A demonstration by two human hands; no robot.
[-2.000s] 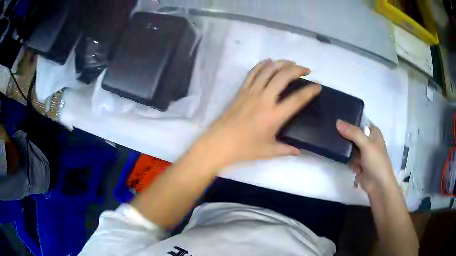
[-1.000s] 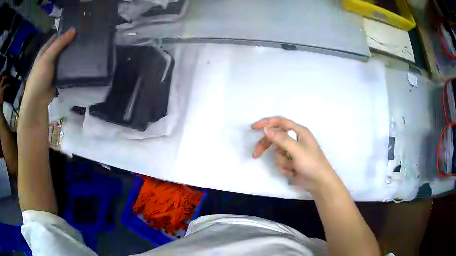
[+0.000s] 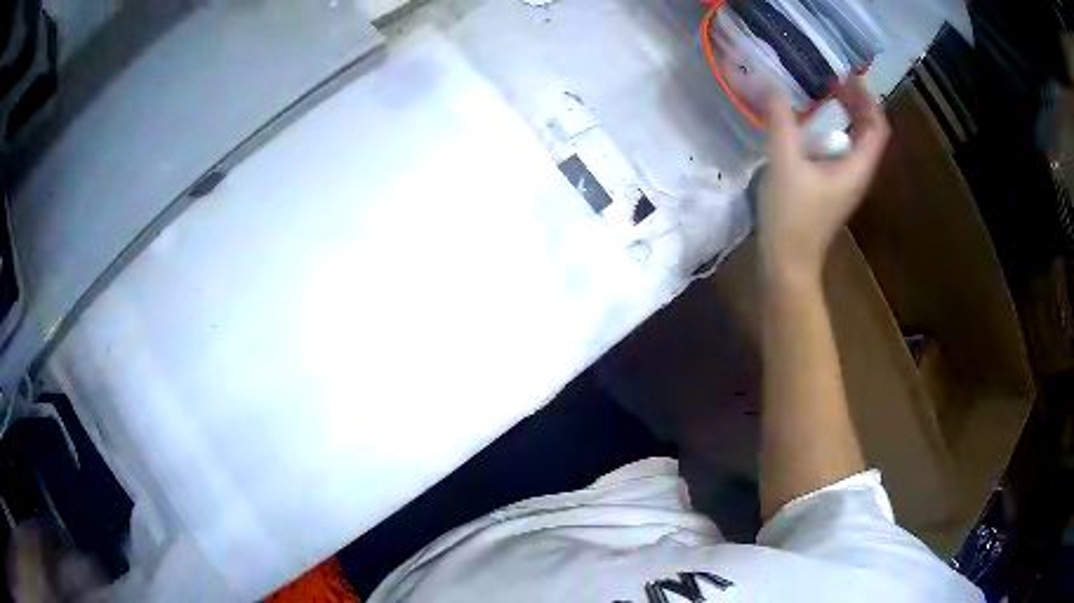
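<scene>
My right hand point(image 3: 819, 177) is at the top right, its thumb and fingers spread at the near end of a bagged black power bank point(image 3: 783, 41) with an orange strap loop point(image 3: 721, 73). Whether the fingers grip it cannot be told. A small whitish thing point(image 3: 834, 144) shows between the fingers. My left hand point(image 3: 47, 575) is blurred and cut off at the bottom left corner, beside dark units in whitish bags point(image 3: 83, 489); its hold cannot be told.
The white sheet point(image 3: 342, 306) covers the bench middle. A grey raised panel point(image 3: 153, 130) lies along the far side. Orange straps point(image 3: 316, 584) show below the bench edge at the bottom. An open brown cardboard box point(image 3: 930, 283) stands below the right bench edge.
The view has swung right. My right hand has moved from over the sheet to the strapped units. My left hand, earlier on a power bank at the left, is now at the picture's corner.
</scene>
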